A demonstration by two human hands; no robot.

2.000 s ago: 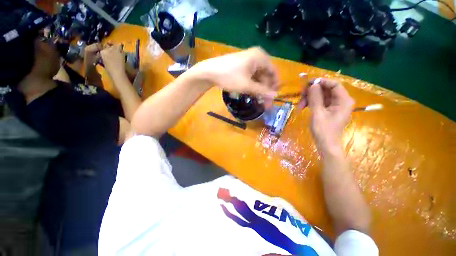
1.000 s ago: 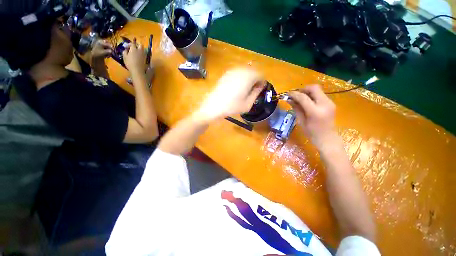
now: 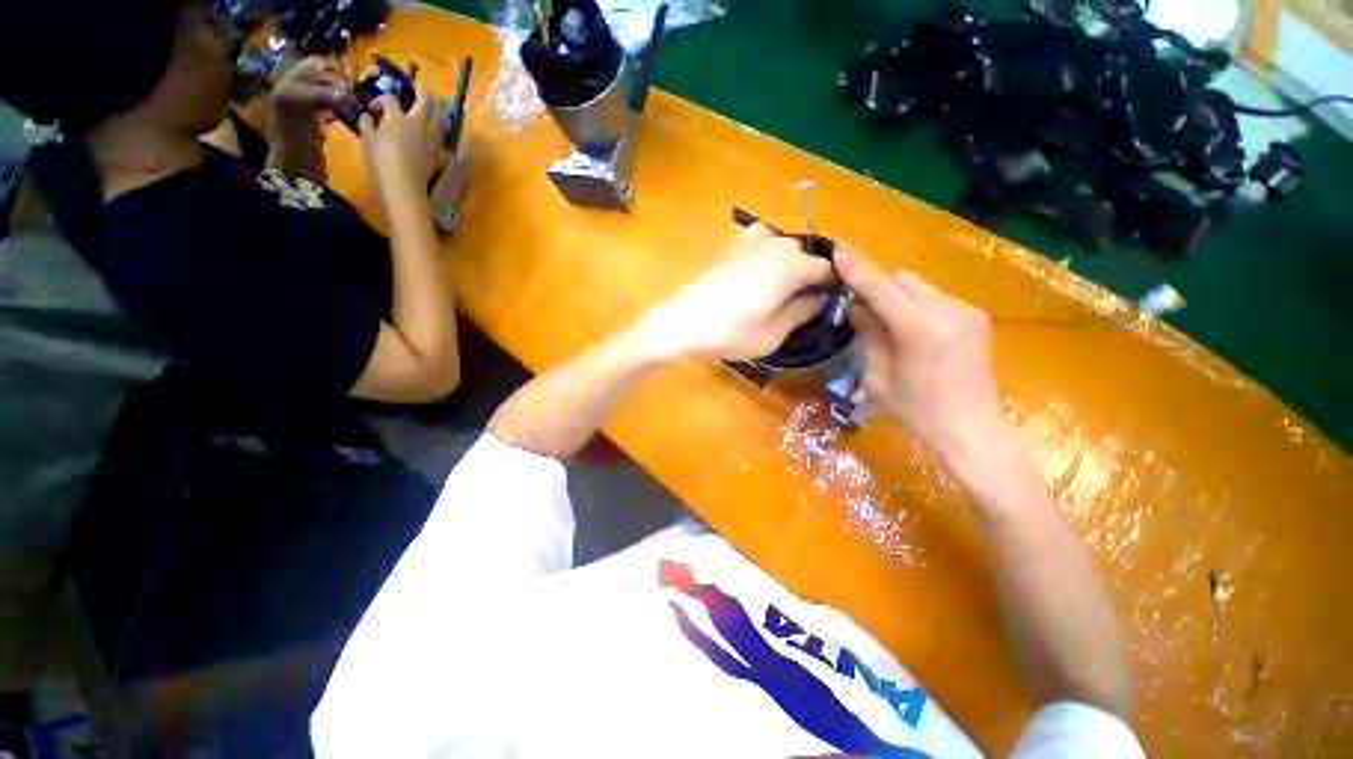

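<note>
The round black camera housing (image 3: pixel 809 344) lies on the orange bench with its open mouth between my hands. My left hand (image 3: pixel 764 297) is over its left and upper side, fingertips at the mouth. My right hand (image 3: pixel 923 344) is at its right side, thumb and finger at the mouth. What the fingertips pinch is too small to tell. Part of the silver bracket (image 3: pixel 846 398) shows below my right hand. Black antenna ends show at the upper left and lower left. A thin cable with a pale end (image 3: pixel 1160 301) reaches right, to the bench's far edge.
Another housing (image 3: pixel 579 74) stands on its bracket further left, beside a clear plastic bag (image 3: pixel 512 89). A heap of black modules (image 3: pixel 1091 119) lies on the green conveyor (image 3: pixel 772 74) beyond the orange bench (image 3: pixel 653 252). A co-worker (image 3: pixel 238 237) at left handles a similar unit.
My hands have come together at the housing mouth; my right hand moved inward from the right. The housing has turned, and an antenna now shows at its upper left. The wires between my hands are now hidden.
</note>
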